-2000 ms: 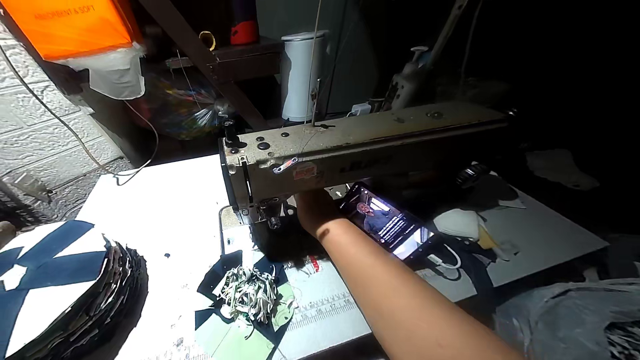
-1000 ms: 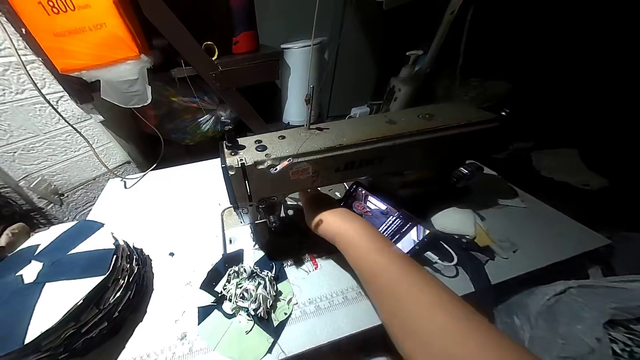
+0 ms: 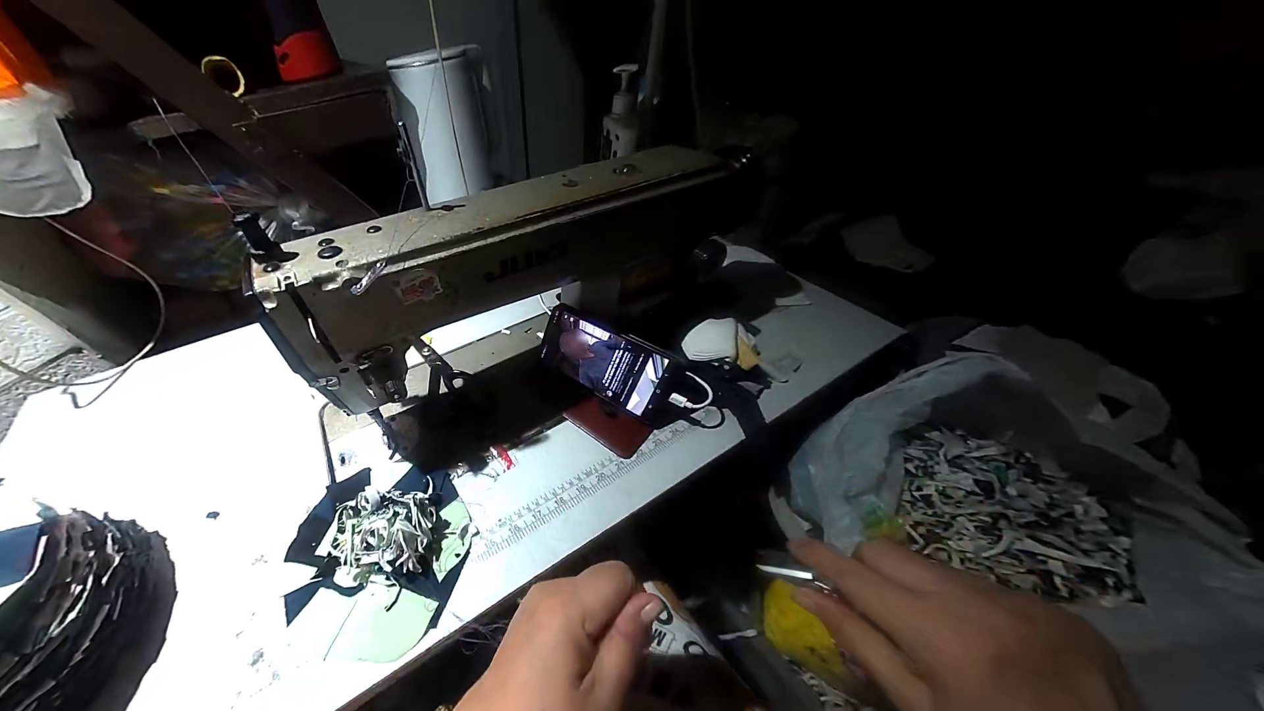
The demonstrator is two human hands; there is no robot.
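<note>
My left hand (image 3: 583, 632) is curled near the table's front edge; whether its fingers hold something small I cannot tell. To its right, my right hand (image 3: 938, 632) holds a small pointed metal tool (image 3: 790, 572) between its fingers, perhaps thread snips, with the blade pointing left. Behind the hands stands a Juki sewing machine (image 3: 494, 247) on a white table (image 3: 553, 494). In front of its needle area lies a heap of fabric strips (image 3: 385, 533) on dark and green fabric pieces (image 3: 385, 627). A lit phone (image 3: 612, 365) with a white cable leans under the machine arm.
A plastic bag (image 3: 859, 444) full of fabric scraps (image 3: 1017, 513) is at the right. A stack of cut fabric (image 3: 89, 612) lies at the left. A reddish-brown flat case (image 3: 607, 427) lies below the phone. A white jug (image 3: 439, 118) and a pump bottle (image 3: 620, 118) stand behind the machine.
A hand that reached under the machine arm has left it. Both hands now show at the front, the right with a metal tool. The view has shifted down and right.
</note>
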